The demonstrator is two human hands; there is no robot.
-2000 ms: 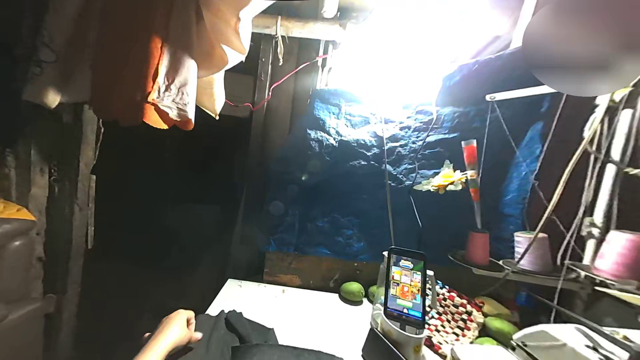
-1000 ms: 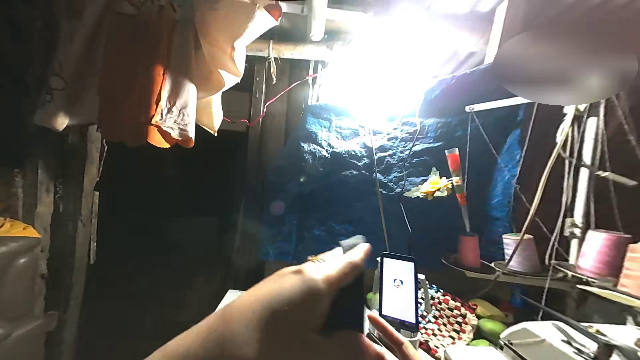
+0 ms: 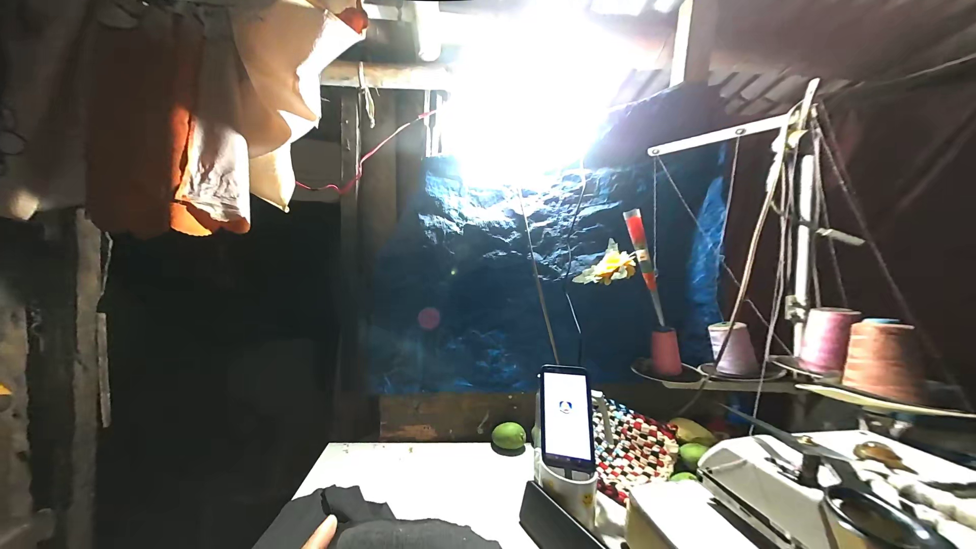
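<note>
Only a fingertip of one hand (image 3: 322, 532) shows at the bottom edge, touching dark cloth (image 3: 412, 534) on a white table; which hand it belongs to I cannot tell. The rest of that hand and the other hand are out of sight. A smartphone (image 3: 566, 418) with a lit, mostly white screen stands upright in a white cup (image 3: 568, 492), to the right of the cloth. Behind the cloth, a green fruit (image 3: 508, 436) lies near the table's back edge.
On the right is an overlock sewing machine (image 3: 778, 488), below thread cones (image 3: 884, 358) on a stand. A checked woven mat (image 3: 637, 450) and several green fruits (image 3: 692, 455) lie behind it. Scissors (image 3: 808, 450) rest on the machine. Fabric (image 3: 145, 137) hangs at upper left; a bright light glares above.
A hand reached up beside the phone one second ago; now only a fingertip shows at the cloth. The phone's screen went from colourful pictures to mostly white.
</note>
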